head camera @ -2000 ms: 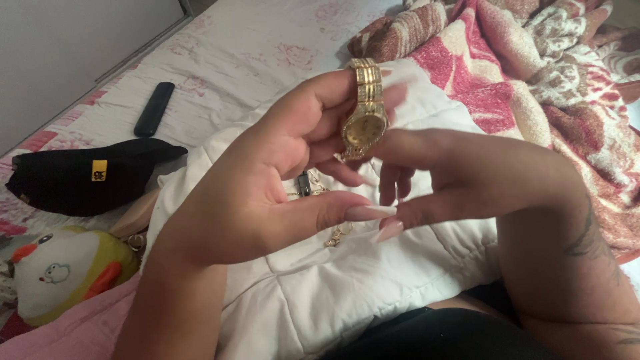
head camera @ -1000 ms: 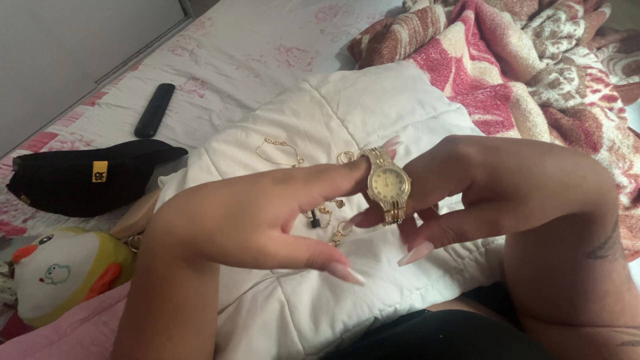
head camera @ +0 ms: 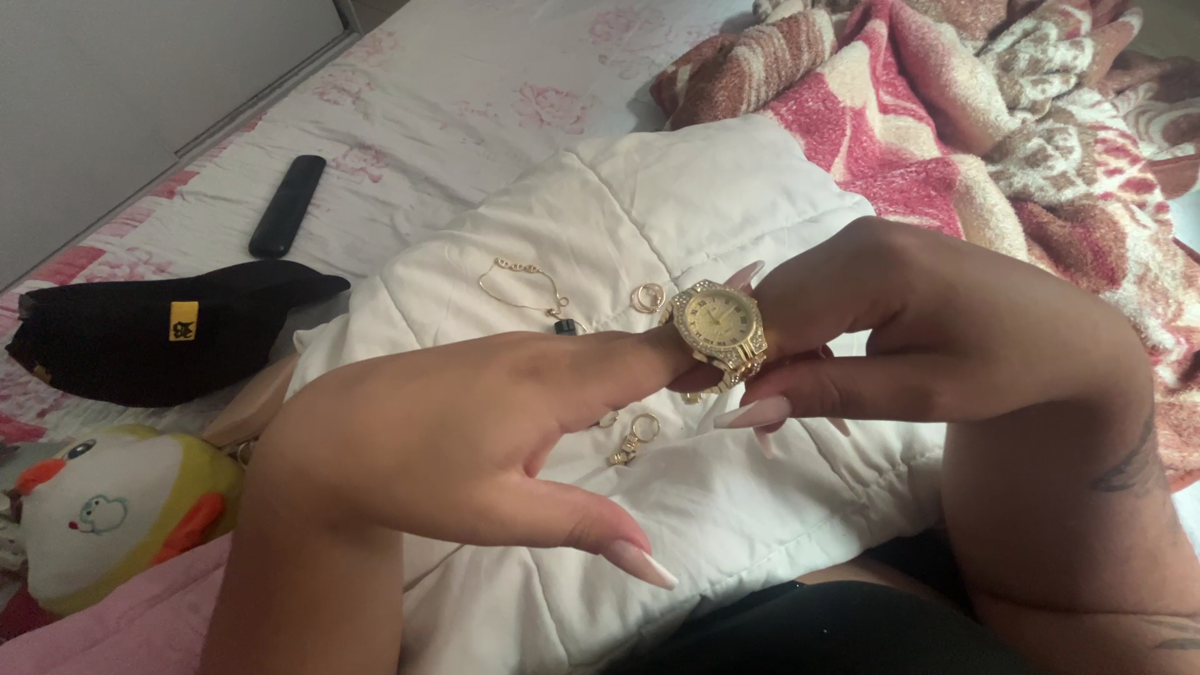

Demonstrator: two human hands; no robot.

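Note:
A gold-coloured wristwatch [head camera: 720,321] with a stone-studded bezel is between my two hands, its dial facing up. The fingers of my left hand [head camera: 469,431] reach to the watch's left side and partly into its band; its thumb is stretched out apart. My right hand [head camera: 900,328] has its fingers at the watch's right side, with the thumb below. Beneath, on a white quilted cover [head camera: 731,187], lie a thin gold bracelet [head camera: 518,268], a small black piece [head camera: 566,326] and several rings [head camera: 647,298], some more [head camera: 645,427] nearer me. My fingertips behind the watch are partly hidden.
On the flowered sheet at left lie a black remote-like object [head camera: 288,206], a black cloth item [head camera: 159,328] with a yellow tag and a plush bird [head camera: 122,516]. A crumpled red and cream blanket [head camera: 937,122] is at the back right.
Two seconds ago the watch hung higher, with its band raised above the dial. It is now lower with its dial up, and my left hand has turned palm down.

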